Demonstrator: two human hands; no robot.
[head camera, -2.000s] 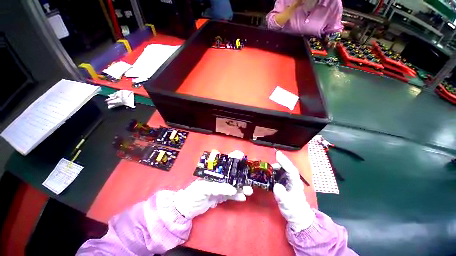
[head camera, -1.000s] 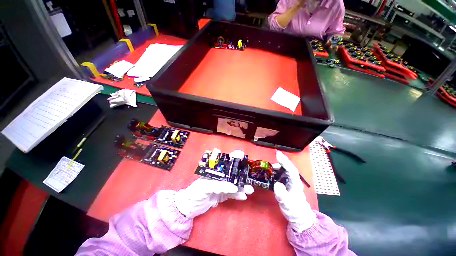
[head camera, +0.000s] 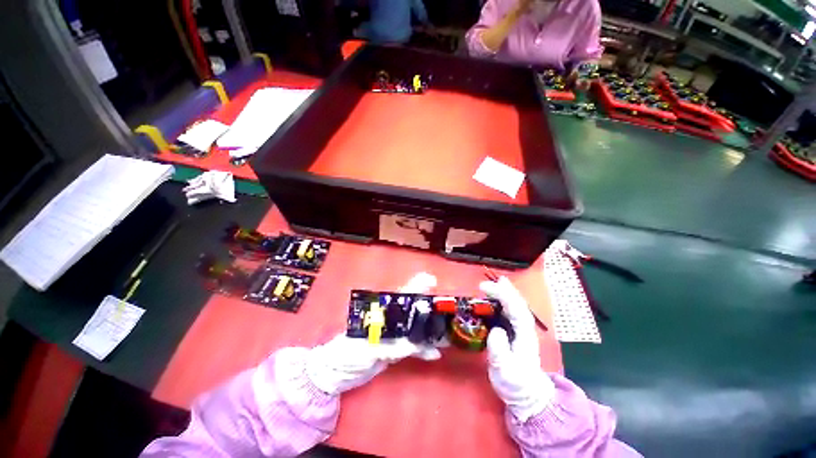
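Note:
A circuit board (head camera: 398, 315) is held over the red mat (head camera: 403, 394), component side in view. Yellow tape shows near its left end, dark upright cylinders mid-board, and a round reddish-copper and green coil with red parts above it toward the right end. My left hand (head camera: 358, 358), in a white glove, grips the lower left and middle edge; some fingertips show behind the far edge. My right hand (head camera: 517, 349), also white-gloved, grips the right end. Two more boards (head camera: 300, 252) lie component side up at the mat's left edge.
A black tote (head camera: 331, 201) behind the mat holds one board (head camera: 400, 84) and a paper slip (head camera: 499, 176). Right: dotted label sheet (head camera: 573, 300), cutters (head camera: 608, 267). Left: record sheets (head camera: 80, 215), note (head camera: 108, 327), pen (head camera: 134, 270), crumpled gloves (head camera: 211, 187). A person (head camera: 546, 36) is beyond.
The held board has tilted, so its component face and coil now show from more directly above. Both hands keep their grip. The whole view has shifted slightly.

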